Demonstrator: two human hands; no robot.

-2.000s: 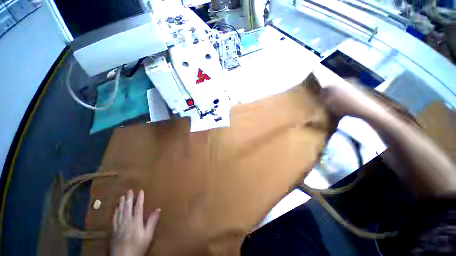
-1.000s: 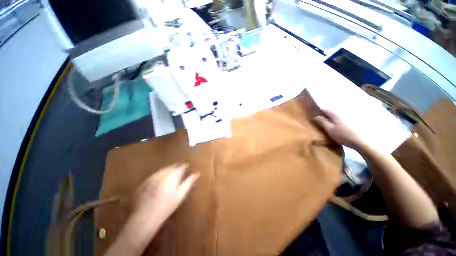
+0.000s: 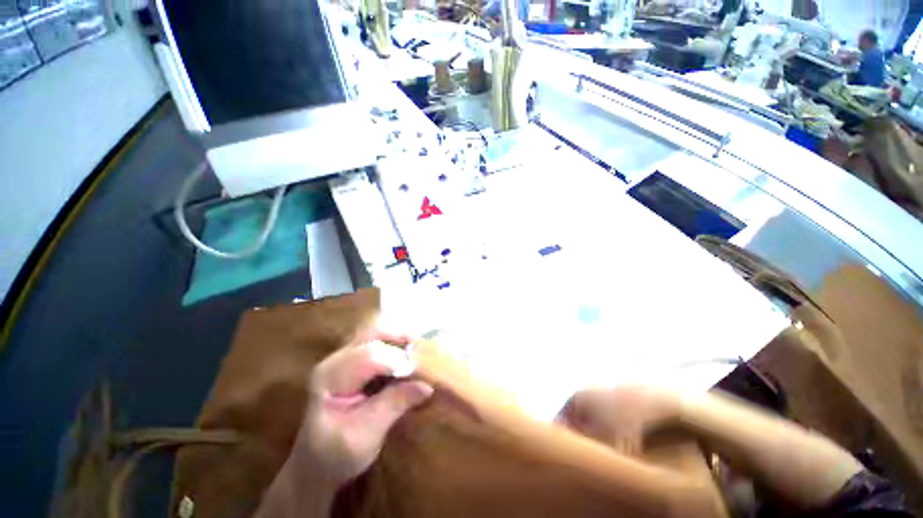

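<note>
The brown bag panel (image 3: pixel 273 354) lies over the front of the white machine table and my lap, its near part lifted and folded. My left hand (image 3: pixel 354 405) pinches the panel's edge between thumb and fingers, just in front of the machine head. My right hand (image 3: pixel 617 413) is blurred at the panel's right part; its fingers seem curled on the edge, partly hidden. The white sewing machine head (image 3: pixel 430 207) with the red mark stands beyond my left hand. The needle area is washed out by glare. A brown strap (image 3: pixel 177 437) loops at the lower left.
A black screen (image 3: pixel 253 61) stands at the upper left, with a pale hose (image 3: pixel 228 253) over a teal cloth (image 3: pixel 233 228). More brown bags (image 3: pixel 840 354) with looped handles lie at the right. Thread cones (image 3: pixel 476 76) stand behind. A person (image 3: pixel 868 61) is far off at the upper right.
The panel's right part has come back off the table towards me and folded. My left hand has gone from flat on the panel to pinching its edge. My right hand has moved nearer. The view has tilted up.
</note>
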